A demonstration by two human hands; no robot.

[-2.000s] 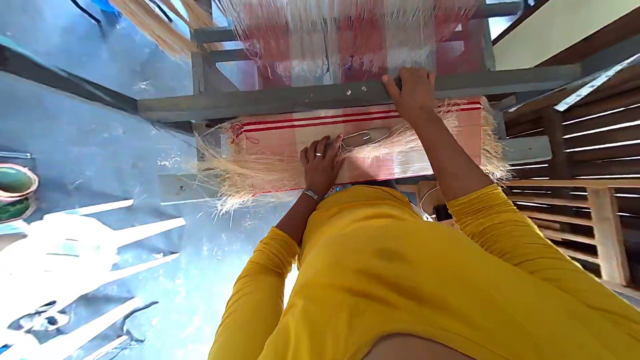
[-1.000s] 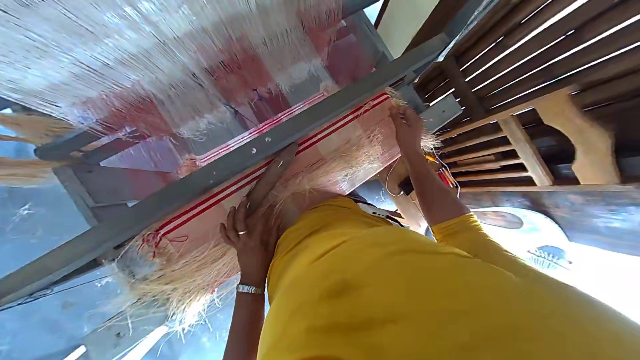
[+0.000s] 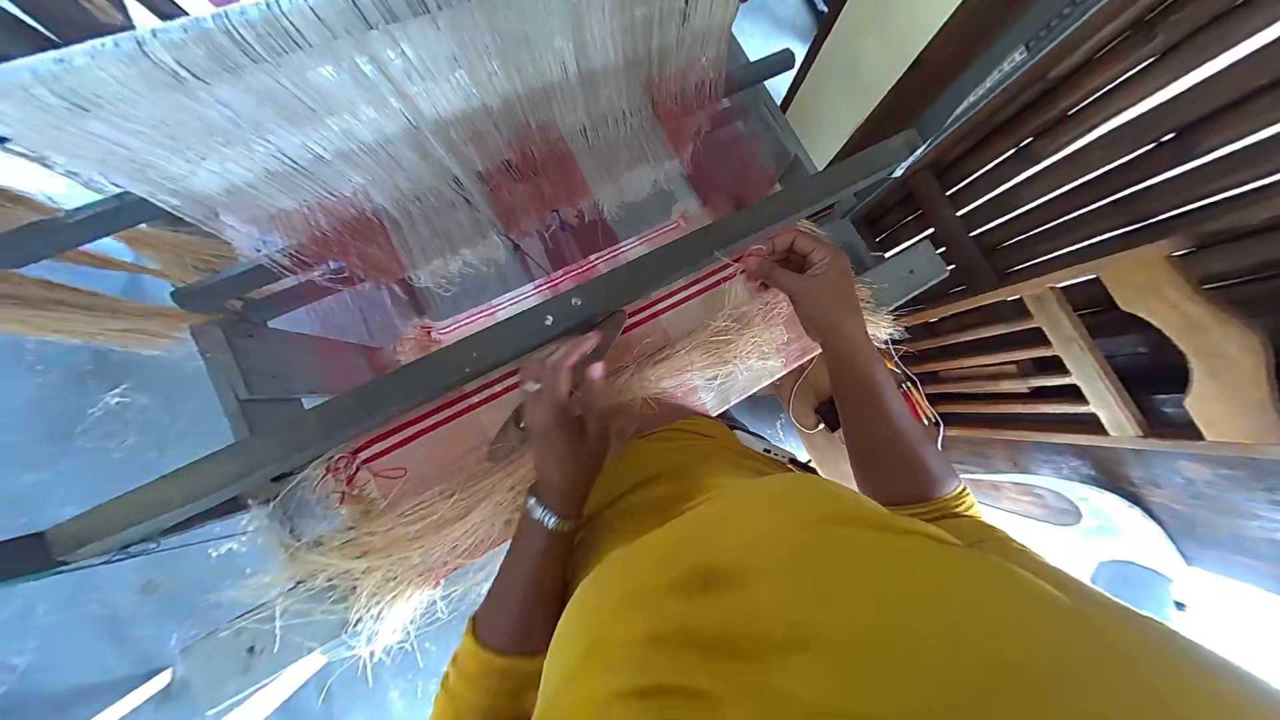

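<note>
Pale woven cloth (image 3: 440,425) with red stripes lies on the loom below its grey wooden beam (image 3: 400,400). Loose straw-coloured fibres (image 3: 430,530) fringe and cover its near side. My left hand (image 3: 568,415), blurred, is over the cloth at a dark, narrow boat-shaped tool (image 3: 605,335), perhaps a shuttle; whether the fingers grip it is unclear. Near the right edge of the cloth, my right hand (image 3: 800,275) pinches thin reddish thread (image 3: 745,262) between thumb and fingertips. A knot of red thread (image 3: 350,475) lies at the cloth's left edge. Beyond the beam stretch white and red warp threads (image 3: 400,130).
A wooden slatted bench or rail (image 3: 1085,360) stands at the right, near a slatted wall (image 3: 1100,150). Hanks of fibre (image 3: 90,305) hang at the left. Coloured cords (image 3: 915,395) lie beside my right forearm, and a white plastic chair (image 3: 1090,520) is at the lower right.
My right hand, on the beam two seconds ago, is now at the cloth's right edge, pinching thread. My left hand has lifted and blurred beside the dark tool. The view has turned strongly.
</note>
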